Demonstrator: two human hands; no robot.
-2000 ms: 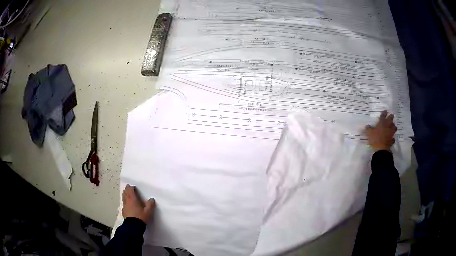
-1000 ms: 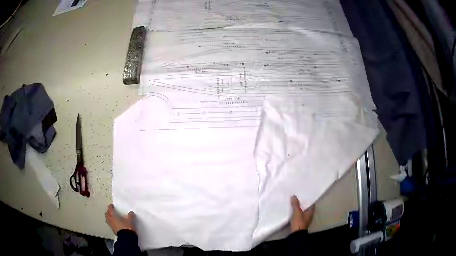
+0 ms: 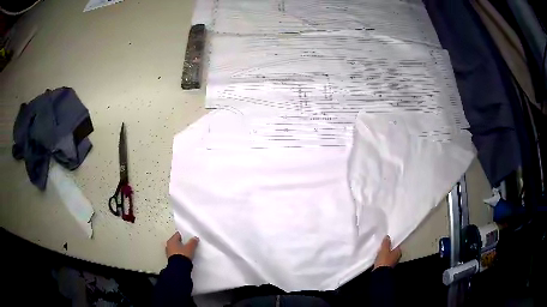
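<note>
A large white marker paper (image 3: 276, 198) covers the middle of the table, printed with fine dark lines at the top and blank near me. Its right part is folded over, with creases. My left hand (image 3: 182, 246) grips the sheet's lower left edge, thumb on top. My right hand (image 3: 387, 253) grips the folded part's lower right edge, thumb on top. The fingers under the paper are hidden. A narrow dark, speckled fabric weight (image 3: 193, 57) lies at the sheet's upper left edge.
Black and red shears (image 3: 123, 180) lie on the cream table (image 3: 144, 120). Left of them are a bundled grey-blue cloth (image 3: 53, 129) and a white paper offcut (image 3: 73, 198). A metal rail (image 3: 457, 222) with a white-blue unit (image 3: 489, 240) stands right. Blue-grey cloth (image 3: 480, 90) hangs beyond.
My right hand came down from the sheet's right side to its near edge. The right part now lies folded further over, uncovering the rail. Recently the view shifted and the near paper formed slanting creases.
</note>
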